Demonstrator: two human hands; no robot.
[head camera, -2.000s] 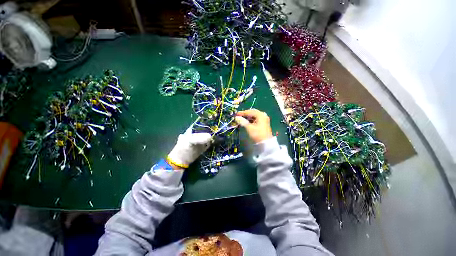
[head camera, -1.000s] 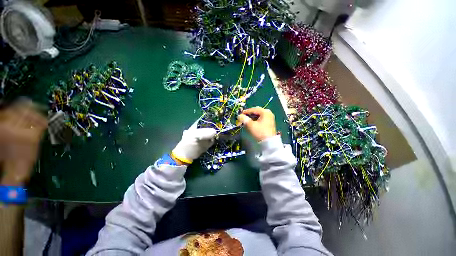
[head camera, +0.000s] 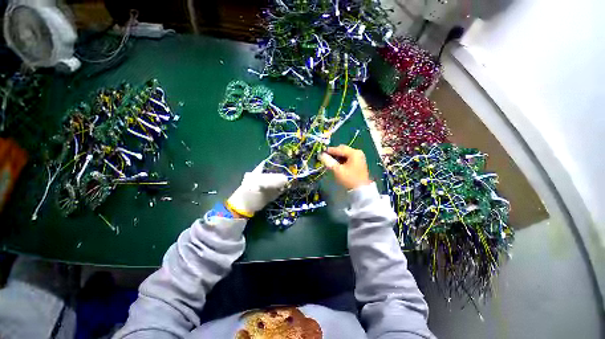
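Note:
A group of ring circuit boards (head camera: 286, 130) with white, yellow and dark lead wires lies on the bench in front of me. My left hand (head camera: 260, 189), in a white glove with a yellow cuff edge, holds the near left side of the group. My bare right hand (head camera: 346, 165) is at its right side, thumb and forefinger pinched together on something small, possibly a wire; the item is too small to tell. Yellow wires arch up from the group toward the rear pile. Bare-looking green ring boards (head camera: 257, 99) lie joined at its far left end.
A wired board pile (head camera: 119, 126) lies at left, another (head camera: 451, 192) at right and a third (head camera: 318, 40) at the rear. Red components (head camera: 414, 119) are heaped at right rear. A fan (head camera: 41, 33) and power strip (head camera: 147, 30) stand at left rear. An orange fixture (head camera: 10, 165) is at the left edge.
The other person's hand with a blue wristband has left the left side. The left pile now has ring boards at its near edge. My hands have shifted only slightly.

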